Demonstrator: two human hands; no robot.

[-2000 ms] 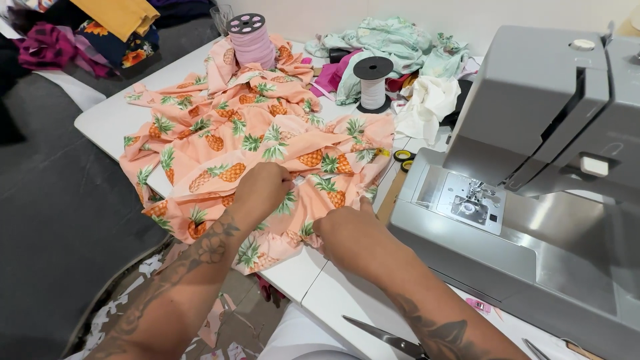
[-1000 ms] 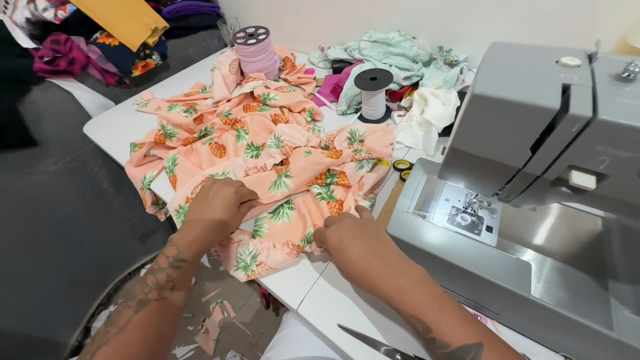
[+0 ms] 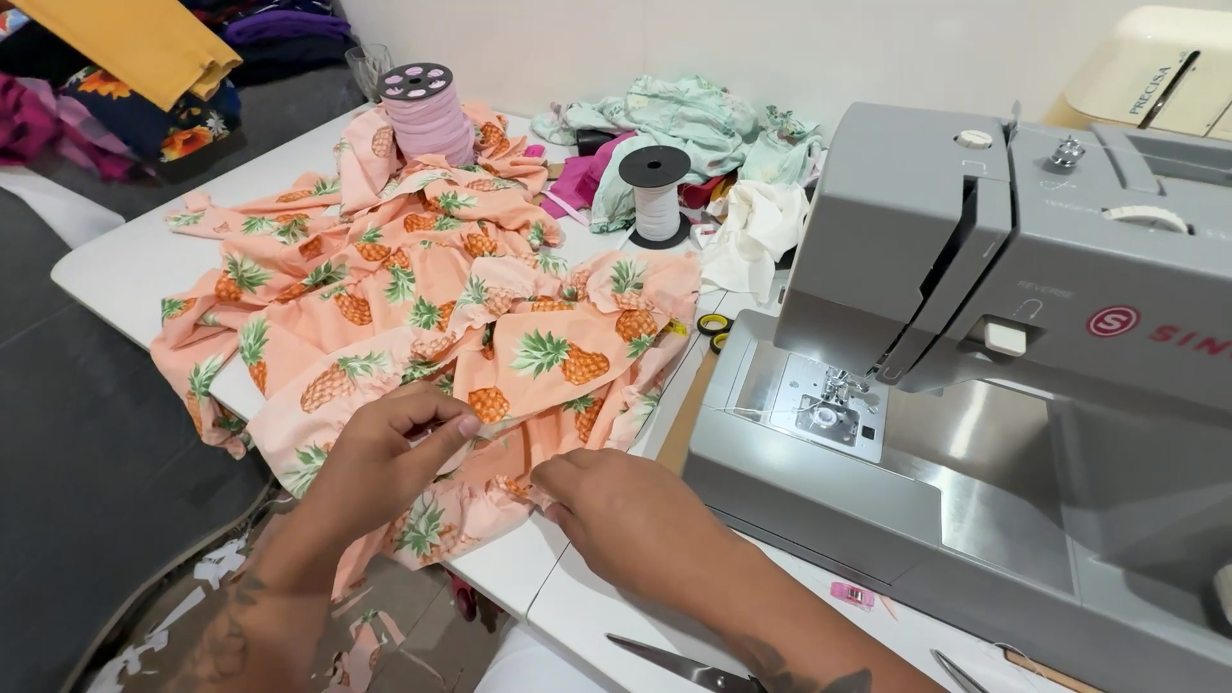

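Peach fabric printed with pineapples (image 3: 404, 289) lies gathered in folds over the white table, part of it hanging past the front edge. My left hand (image 3: 404, 457) pinches a fold of this fabric near its lower middle, thumb against the fingers. Lower right of it, my right hand (image 3: 616, 505) grips the ruffled edge between thumb and fingers. To the right stands a grey Singer sewing machine (image 3: 866, 462), its needle and presser foot (image 3: 842, 390) away from the fabric. A spool of pink elastic or cord (image 3: 430, 120) rises behind the cloth.
A white spool with black ends (image 3: 656, 207) stands before mint green (image 3: 688, 120) and white cloth (image 3: 756, 231). Yellow-and-black scissor handles (image 3: 714, 327) lie beside the machine. Scissor blades (image 3: 674, 662) and a pink clip (image 3: 853, 595) are near the front. Fabric scraps (image 3: 366, 645) litter the floor.
My left hand has moved from the fabric's left part toward the middle, nearer my right hand, since a second ago. The front folds have shifted.
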